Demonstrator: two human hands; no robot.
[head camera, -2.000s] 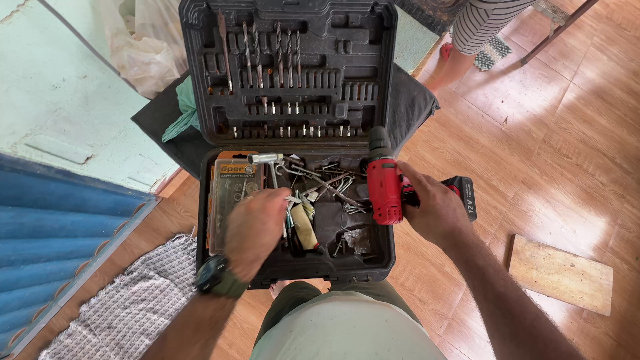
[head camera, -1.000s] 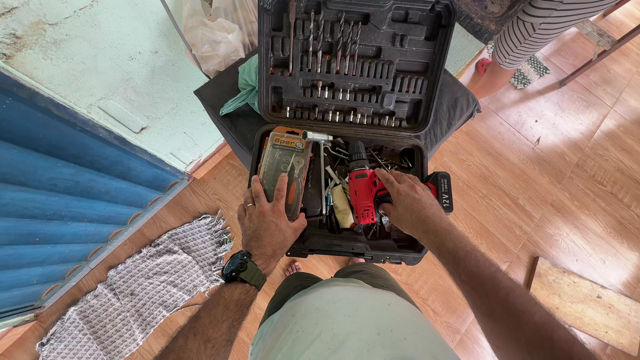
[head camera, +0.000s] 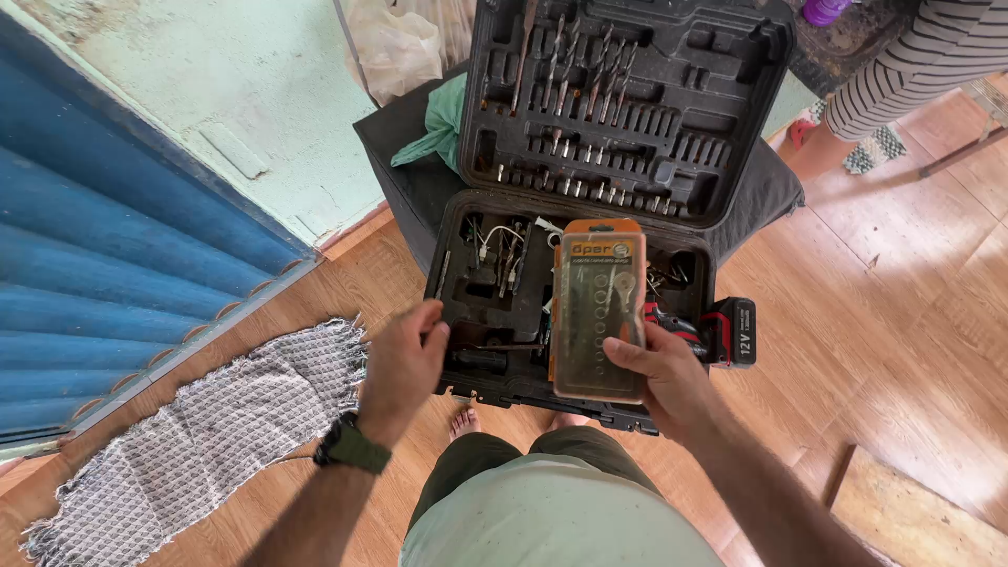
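Note:
My right hand (head camera: 665, 374) grips a flat plastic case (head camera: 600, 315) with an orange back and a clear cover, its thumb on the front. The case is raised over the right part of an open black tool case (head camera: 488, 394). Behind it lies a red and black cordless drill (head camera: 681, 327), its battery over the case's right edge. My left hand (head camera: 405, 366), fingers curled with no object visible in them, is at the tool case's left edge. Screws and a white cable tie-like piece (head camera: 498, 235) lie in the left compartment. Drill bits (head camera: 602, 71) fill slots in the lid.
The tool case rests on a dark cloth-covered surface (head camera: 402, 189), with a green plastic bag (head camera: 442, 122) beside the lid. A woven rug (head camera: 228, 425) lies left on the floor, a wooden board (head camera: 913, 512) at lower right. A person in striped clothing (head camera: 906, 79) stands at upper right.
The drill, held in my right hand two seconds ago, now lies in the tool case. The flat plastic case has been lifted from the left compartment and is now in my right hand; my left hand is off it.

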